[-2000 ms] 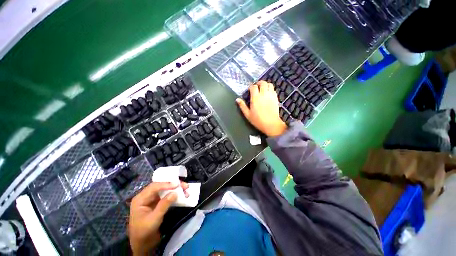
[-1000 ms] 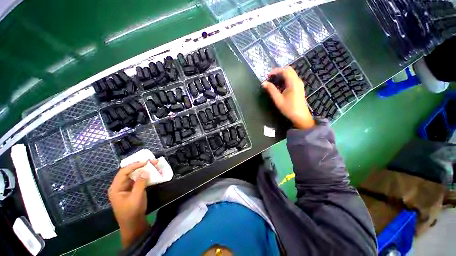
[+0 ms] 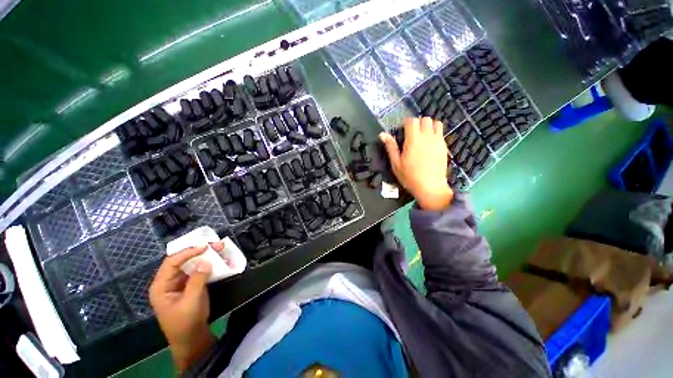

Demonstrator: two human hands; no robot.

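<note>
My left hand [image 3: 181,299] holds a white sheet [image 3: 206,253] between thumb and fingers over the near tray's front edge. The near tray [image 3: 125,247] is clear plastic with black parts standing loosely in groups; its left pockets are bare. My right hand [image 3: 422,164] is palm down at the left edge of the right-hand tray [image 3: 385,70], fingers spread over dark parts; whether it grips any is hidden. That tray has tight rows of black parts. Loose black parts [image 3: 359,159] lie on the dark bench between the trays. A small white square [image 3: 390,191] lies by my right wrist.
A long white strip [image 3: 37,299] and a white device [image 3: 38,356] lie at left. Dark shiny stacked trays [image 3: 590,33] are at far right. A pale rail [image 3: 221,68] runs behind the trays. Another person's dark sleeve [image 3: 653,74] shows at right, above blue bins [image 3: 642,166].
Several loose black parts now lie on the bench between the trays, where the bench was bare. My right hand has moved lower and flattened. My left hand still holds the sheet.
</note>
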